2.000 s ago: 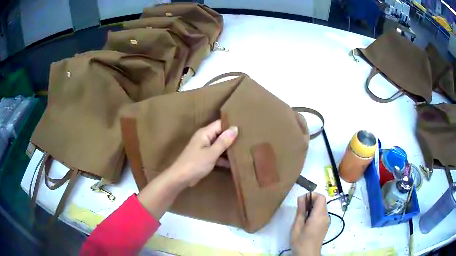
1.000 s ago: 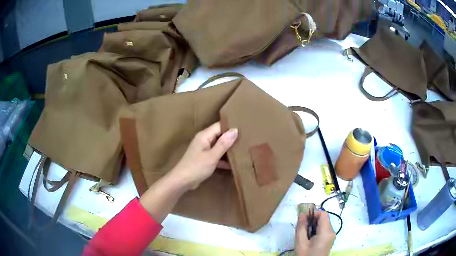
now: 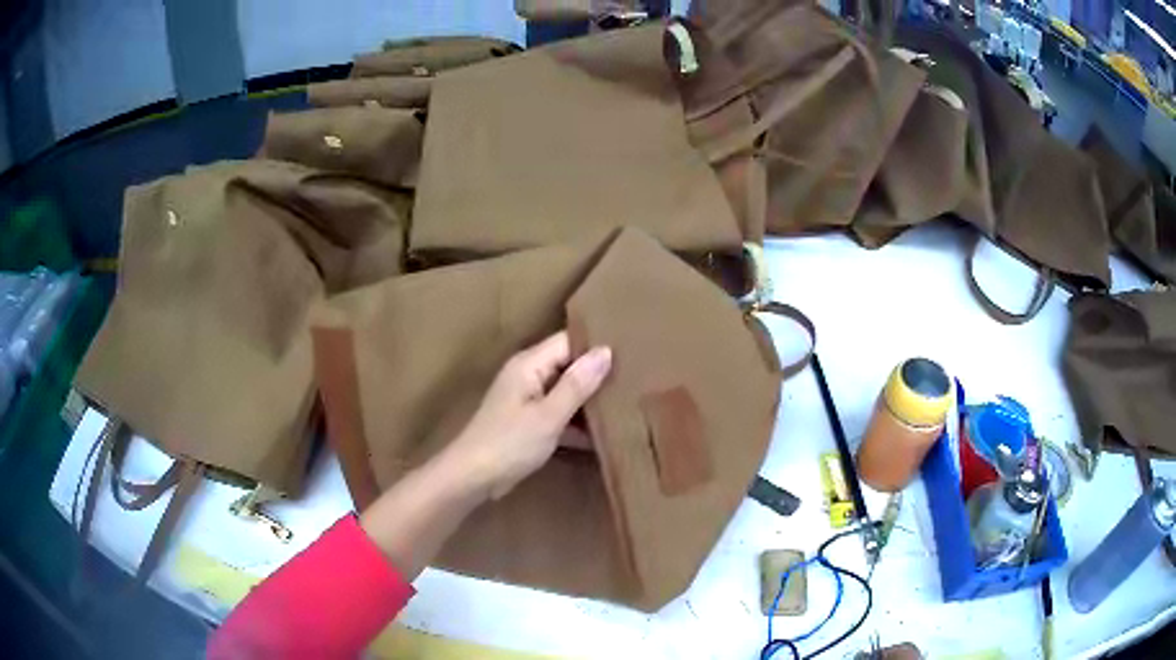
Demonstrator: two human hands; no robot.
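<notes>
A brown tote bag [image 3: 484,303] lies in front of me with its edge folded back, showing a reddish-brown patch [image 3: 676,441] and a band [image 3: 343,387] at its left end. My left hand [image 3: 535,413] pinches the folded edge between thumb and fingers. My right hand [image 3: 899,652] is almost wholly cut off by the bottom edge; a small dark tip shows beside it, and its grip is hidden. A blue and black cord [image 3: 838,580] loops above it, partly over a small tan block [image 3: 783,582].
More brown bags lie at left [image 3: 213,322], across the back [image 3: 555,155] and at right [image 3: 1135,361]. An orange bottle [image 3: 903,432], a blue tray [image 3: 954,567], a yellow cutter or marker [image 3: 837,490], a black stick [image 3: 825,400] and a dark block [image 3: 773,496] lie on the white table.
More brown bags have come onto the back of the table. My right hand has moved down to the bottom edge, leaving the tan block in full view. My left hand keeps its hold.
</notes>
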